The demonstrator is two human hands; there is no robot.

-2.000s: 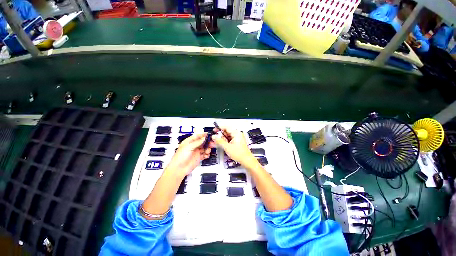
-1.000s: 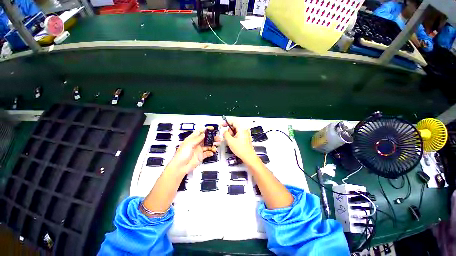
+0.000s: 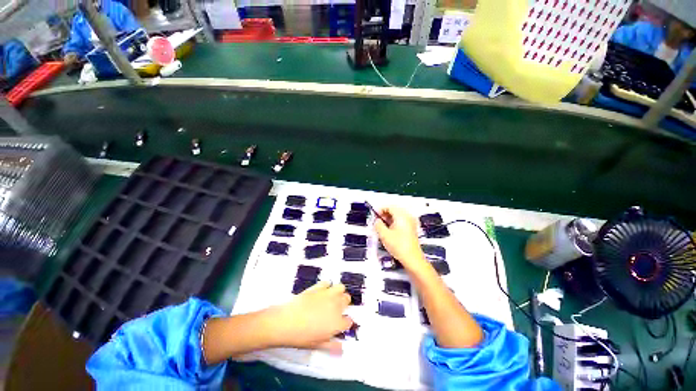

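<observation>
Small black rectangular units [image 3: 391, 308] lie in rows on a white sheet [image 3: 305, 372]. My left hand [image 3: 311, 315] is low over the sheet's near part, palm down. A small black unit [image 3: 349, 331] shows at its fingertips, partly hidden by them. My right hand [image 3: 398, 235] is over the upper middle of the sheet and holds a slim dark pen-like tool [image 3: 375, 211], its tip pointing up and left. A black unit with a cable [image 3: 433, 224] lies at the sheet's upper right.
A black compartment tray [image 3: 164, 237] is on the left, beside stacked clear trays [image 3: 38, 191]. Small parts [image 3: 249, 156] lie on the green belt [image 3: 343, 145]. On the right are a can [image 3: 561, 242], a black fan [image 3: 643, 263] and a power strip [image 3: 584, 355]. A yellow-edged sheet [image 3: 500, 46] hangs above.
My left hand has moved down and towards me with the black unit, away from my right hand. My right hand keeps the tool. The view has turned left, bringing the clear trays into sight.
</observation>
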